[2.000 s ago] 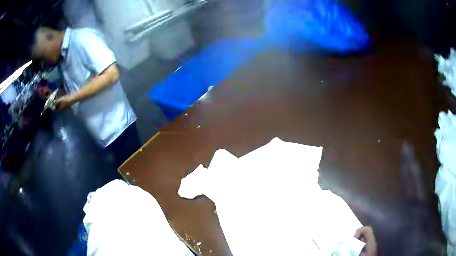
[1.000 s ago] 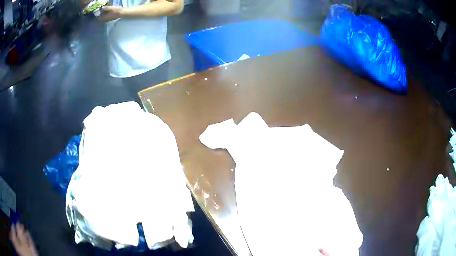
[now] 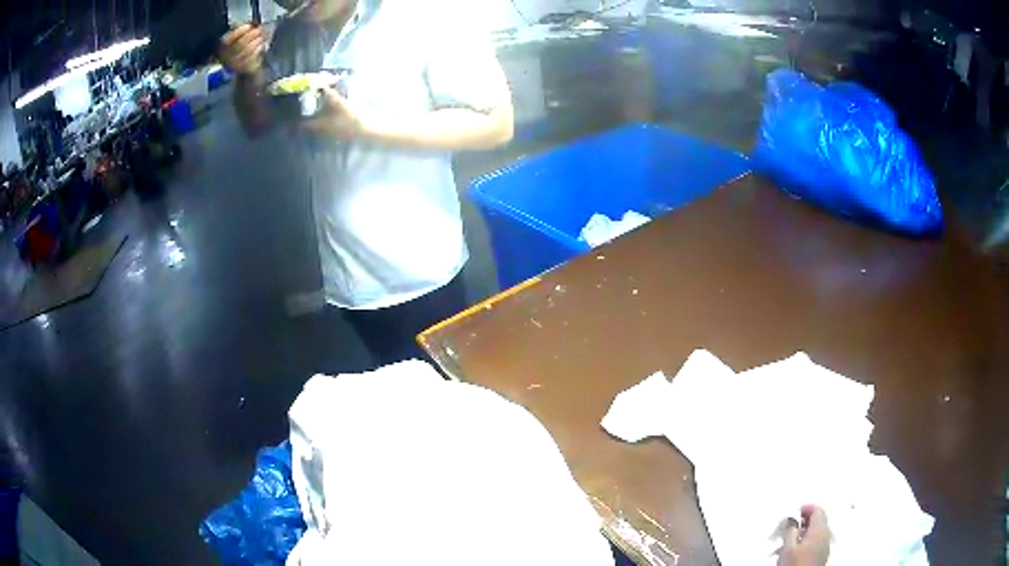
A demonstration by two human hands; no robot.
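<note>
A white garment (image 3: pixel 775 431) lies on the brown table at the lower right, overexposed, so its seams and folds barely show. My right hand (image 3: pixel 808 540) is on its lower part, cut off by the bottom edge, with the fingers pinching a small bit of the cloth. My left hand is out of the picture. A big rounded white bundle (image 3: pixel 432 475) stands beside the table's left edge.
The brown table (image 3: pixel 708 287) has clear tape at its edge. A blue bin (image 3: pixel 526 227) with white cloth inside stands beyond it. A shiny blue bag (image 3: pixel 852 149) is at the far corner, another blue bag (image 3: pixel 260 514) beside the bundle. A person (image 3: pixel 387 210) stands behind, holding a dish.
The view has swung left and up, so table and garment sit further right. The person appears nearer. A hand at the lower left has left view; my right hand shows more on the garment.
</note>
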